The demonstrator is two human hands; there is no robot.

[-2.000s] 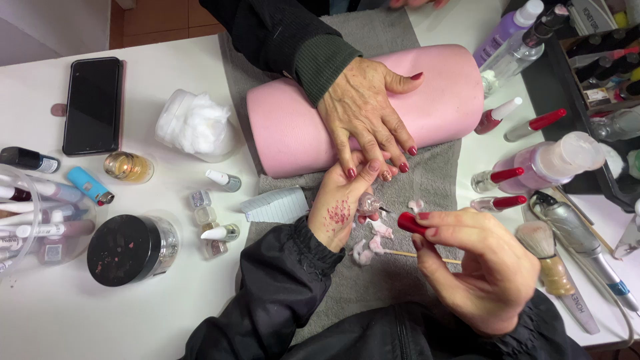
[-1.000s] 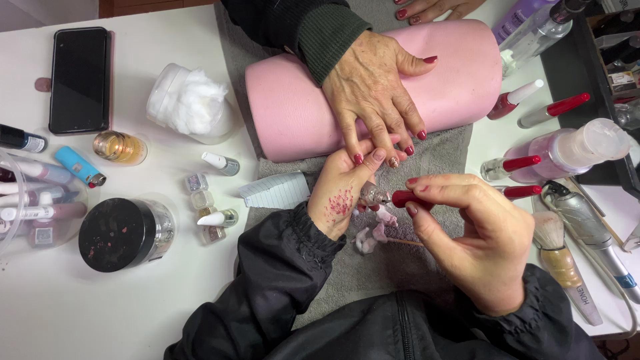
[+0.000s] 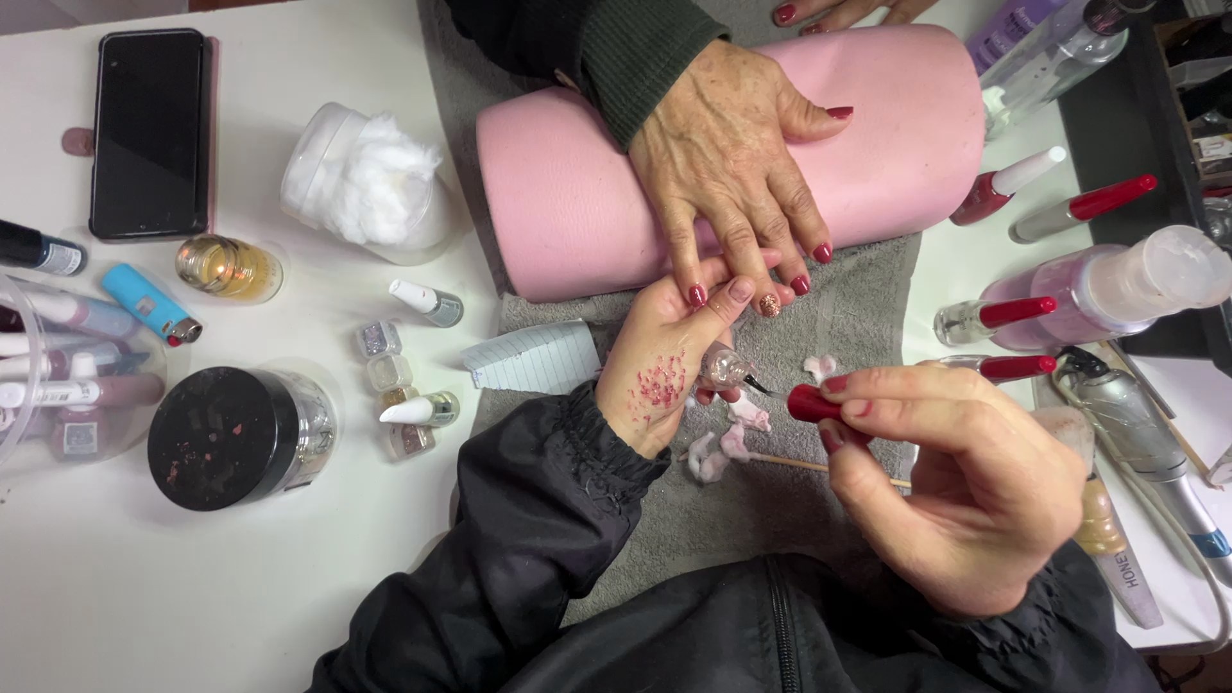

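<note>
My left hand (image 3: 664, 371), its back marked with red smears, grips a small glass nail polish bottle (image 3: 724, 368), while its raised fingers touch the fingertips of another person's hand (image 3: 736, 154). That hand rests palm down on a pink padded armrest (image 3: 568, 192). Its nails are dark red, except one with glitter (image 3: 769, 305). Pinched in my right hand (image 3: 948, 462) is the red cap (image 3: 814, 403) of a polish brush, whose bristles are at the bottle's mouth. Used cotton bits (image 3: 712, 454) and a thin wooden stick (image 3: 799, 463) lie below on a grey towel (image 3: 654, 549).
At left are a phone (image 3: 152, 135), a tub of cotton (image 3: 371, 183), a blue lighter (image 3: 149, 300), a black-lidded jar (image 3: 236, 438) and small glitter pots (image 3: 389, 372). Polish bottles, a pump bottle (image 3: 1107, 289), a brush (image 3: 1097, 520) and a nail drill (image 3: 1131, 423) stand or lie at right.
The red-capped brush in my right hand has come nearer the bottle in my left hand since two seconds ago. The other person's hand remains on the armrest.
</note>
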